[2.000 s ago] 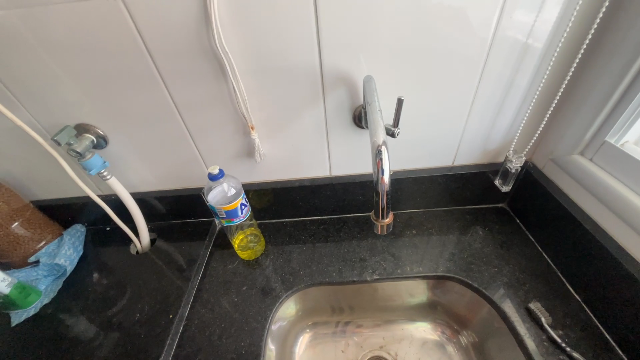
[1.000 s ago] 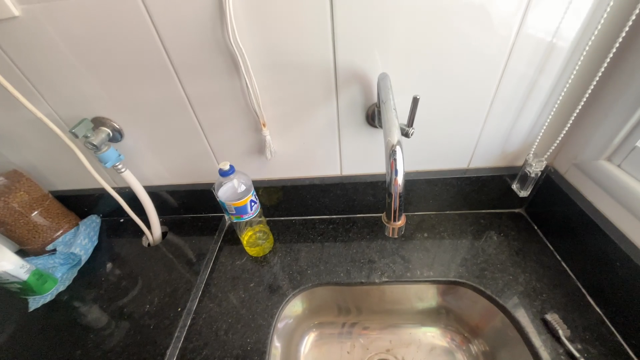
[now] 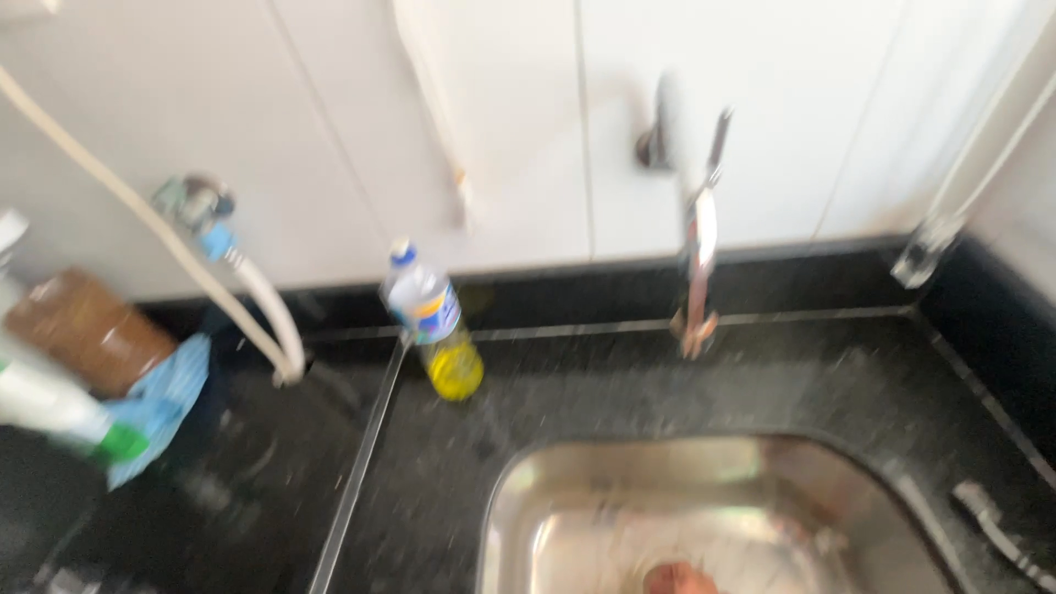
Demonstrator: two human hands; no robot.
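Observation:
At the bottom edge, a small blurred part of a hand, seemingly my right hand [image 3: 681,579], shows over the stainless steel sink basin [image 3: 660,462]. Its fingers and anything in it are cut off by the frame. My left hand is out of view. Above the basin, the chrome faucet [image 3: 700,239] comes out of the wall with its spout pointing down. A clear plastic bottle [image 3: 433,318] with a blue cap and yellow liquid stands upright on the black counter, behind and left of the basin. A brush [image 3: 990,516] lies right of the basin.
On the left are a wall valve [image 3: 198,206] with a white hose [image 3: 268,309], a bag of brown granules [image 3: 91,330], a blue cloth [image 3: 169,404] and a white bottle with a green cap [image 3: 58,412]. A beaded blind chain [image 3: 990,173] hangs at right.
Part of a hand has come into view at the bottom edge, over the basin. The bottle, brush and cloth stay where they were. The view is now blurred by motion.

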